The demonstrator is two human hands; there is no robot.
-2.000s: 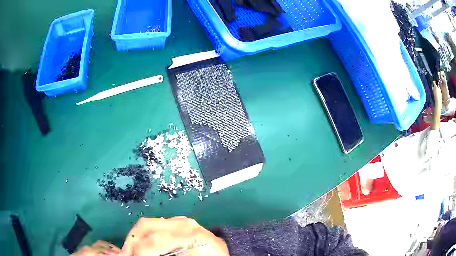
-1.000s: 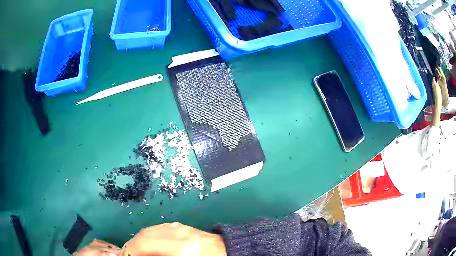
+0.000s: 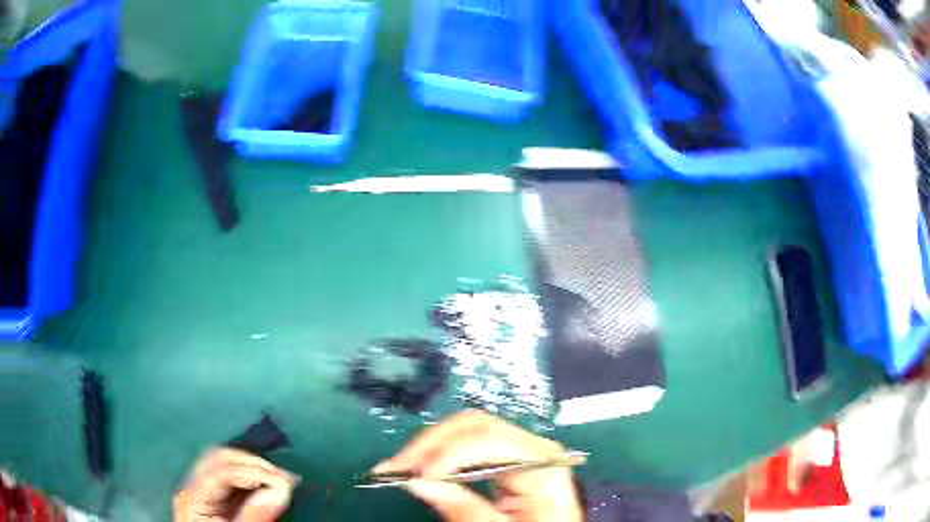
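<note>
My right hand (image 3: pixel 489 464), at the bottom centre, grips slim metal tweezers (image 3: pixel 479 472) that point left. My left hand (image 3: pixel 235 484), at the bottom edge left of it, has curled fingers; whether it holds something is hidden and blurred. A black strip (image 3: pixel 262 435) shows just above the left hand. A ring-shaped heap of small black pieces (image 3: pixel 438 372) and white bits (image 3: pixel 497 352) lie above the right hand. The black sheet with silvery dotted rows (image 3: pixel 591 255) lies right of them. The frame is blurred.
A white pointed stick (image 3: pixel 418 185) lies above the heaps. Small blue bins (image 3: pixel 240 135) (image 3: pixel 474 97) and a large blue basket (image 3: pixel 704 163) stand at the back. Another blue basket (image 3: pixel 61 245) is at left. A smartphone (image 3: pixel 802 321) lies right. Black strips (image 3: pixel 212 163) (image 3: pixel 95 423) lie at left.
The view has swung left, so the table's things sit further right. My right hand and the tweezers now show more fully, and my left hand shows apart from the right.
</note>
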